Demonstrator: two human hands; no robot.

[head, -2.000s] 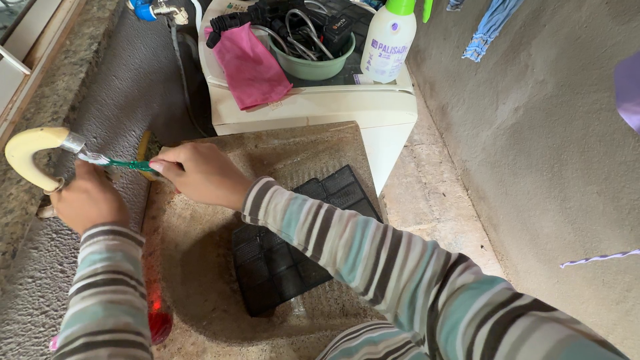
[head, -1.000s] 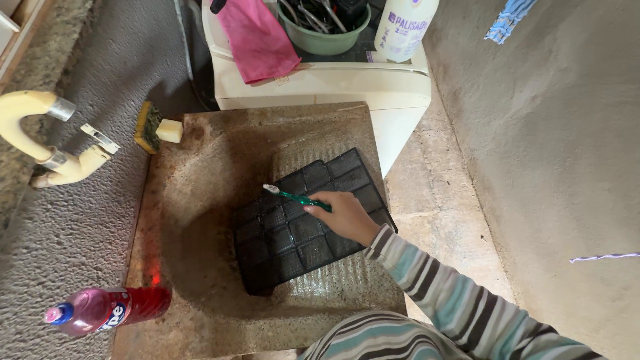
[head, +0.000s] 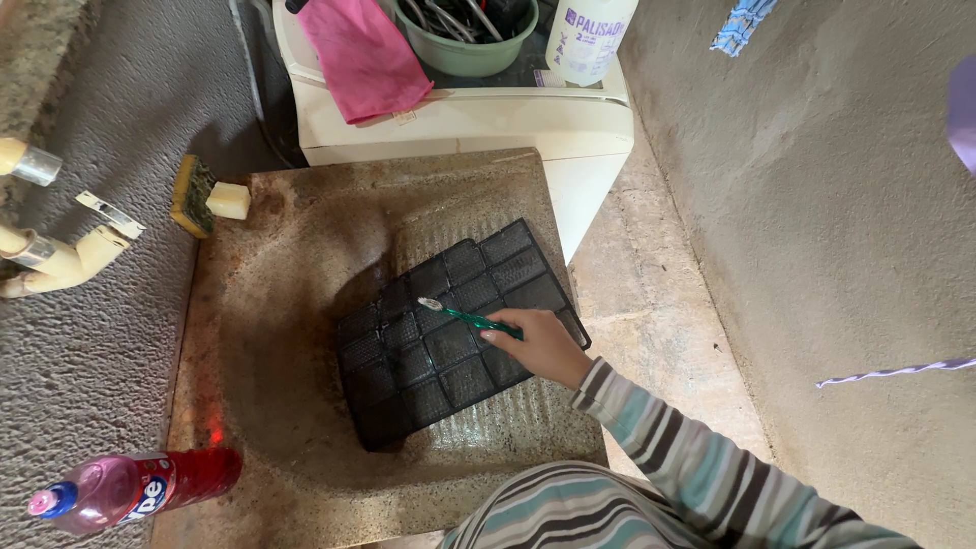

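My right hand (head: 540,343) holds a green toothbrush (head: 474,319) by its handle, the white bristle head pointing left over a black plastic mesh filter panel (head: 446,343). The wet-looking panel lies slanted in a speckled stone laundry sink (head: 282,229), partly on the ribbed washboard slope. Whether the bristles touch the mesh cannot be told. My left hand is out of view.
A yellow-green sponge (head: 193,196), a soap bar (head: 229,200) and a red detergent bottle (head: 145,488) are along the left rim. Beige pipes (head: 69,259) stick out at left. Behind stands a white washing machine (head: 465,126) with a pink cloth (head: 367,61), green basin (head: 473,53) and white bottle (head: 591,34).
My right hand has moved from the pipe at the left to over the panel, holding the toothbrush. My left hand, by the pipe two seconds ago, has left the view.
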